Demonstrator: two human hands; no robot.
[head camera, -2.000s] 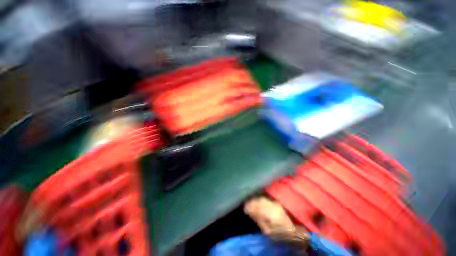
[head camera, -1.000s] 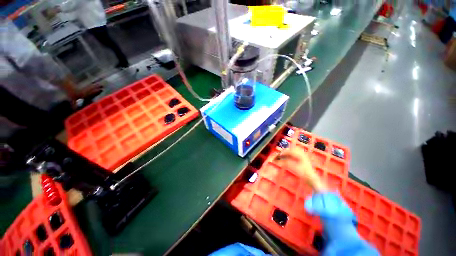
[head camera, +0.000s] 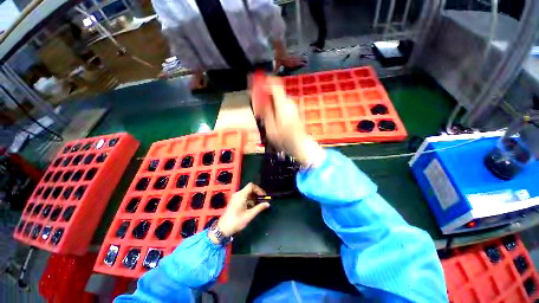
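Observation:
My right hand (head camera: 282, 121), slightly blurred, is closed around the red lever grip (head camera: 259, 89) at the top of the black press fixture (head camera: 276, 171). The grip stands up above the fixture. My left hand (head camera: 239, 210) is at the front left of the fixture base, holding a small dark part (head camera: 260, 198) with a yellowish spot between thumb and fingers. The forearm and hand hide part of the fixture, so what lies in it cannot be told.
A red tray (head camera: 195, 139) of black units stands left, with a tray stack (head camera: 112, 189) beyond. Another red tray (head camera: 387, 109) is behind the fixture. The blue machine (head camera: 437, 160) with a clear jar (head camera: 509, 152) is right, above a red tray (head camera: 467, 272). A person (head camera: 218, 35) stands opposite.
The view has swung left to the fixture. My right hand has left the right-hand tray and taken the red lever grip. My left hand has come into view with the small part.

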